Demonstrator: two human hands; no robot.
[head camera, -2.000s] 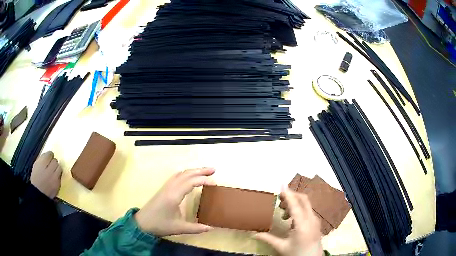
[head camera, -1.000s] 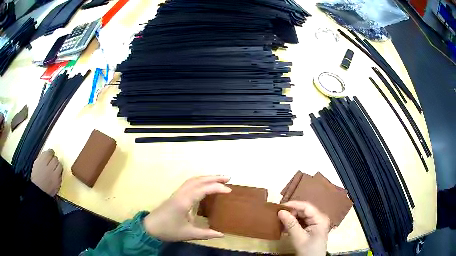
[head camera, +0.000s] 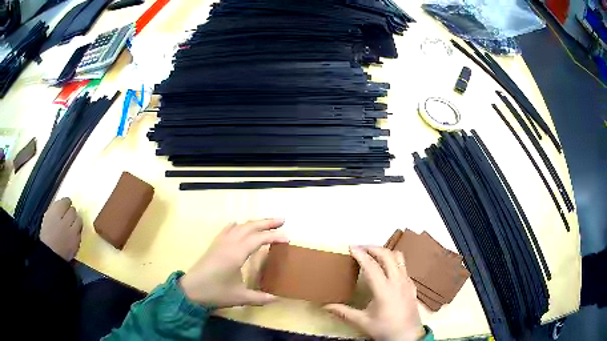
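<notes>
A stack of brown leather panels (head camera: 309, 274) lies near the table's front edge, its long side running left to right. My left hand (head camera: 229, 266) grips its left end, fingers at the far corner and thumb at the near one. My right hand (head camera: 383, 290) grips its right end the same way. A fanned heap of loose brown leather panels (head camera: 431, 266) lies just right of my right hand. A second, squared stack of brown panels (head camera: 124, 210) stands at the left.
A large pile of black strips (head camera: 273, 113) lies beyond my hands. A slanted bundle of black strips (head camera: 486, 226) is at right, near a tape roll (head camera: 440, 113). Another bundle (head camera: 60, 156) is at left. Another person's hand (head camera: 62, 230) rests at the left table edge.
One second ago my right hand held a panel in front of the stack; now that panel lines up with the stack and both hands hold the ends. The loose heap at right is fanned differently.
</notes>
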